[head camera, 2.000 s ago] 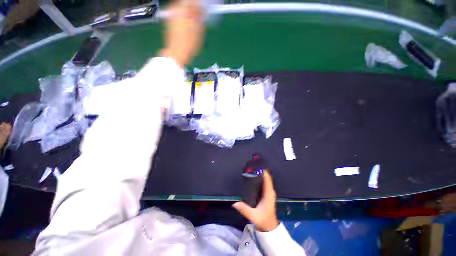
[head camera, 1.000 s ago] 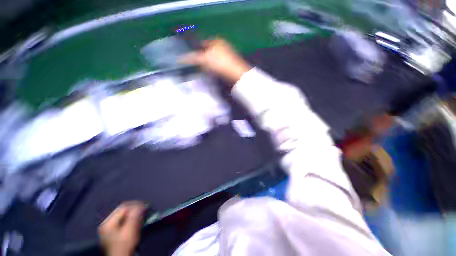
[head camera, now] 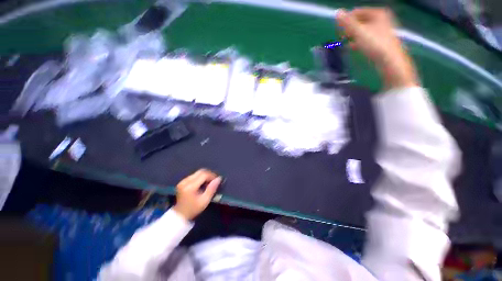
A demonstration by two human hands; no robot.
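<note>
My left hand (head camera: 197,193) is curled at the bench's front edge; blur hides whether the small dark patch by its fingers is held. My right hand (head camera: 367,33) is raised over the green belt, blurred, with fingers bent. Just below and left of it, a dark device (head camera: 334,61) with a small blue-lit spot is on the belt; I cannot tell if they touch. A row of pale-faced units (head camera: 206,82) with yellow ends lies in clear bags (head camera: 303,129) on the black bench. A black housing (head camera: 162,137) lies in front of the row.
Crinkled clear bags (head camera: 82,77) are heaped at the left. A wrapped dark part (head camera: 153,18) lies on the belt at the upper left. White slips (head camera: 355,171) are scattered on the bench. A pale sleeve (head camera: 9,162) shows at the far left. Blue floor (head camera: 93,236) shows below the bench.
The view has swung. My right hand, which held a black device at the front edge, is now up over the belt. My left hand has come back from the belt to the front edge.
</note>
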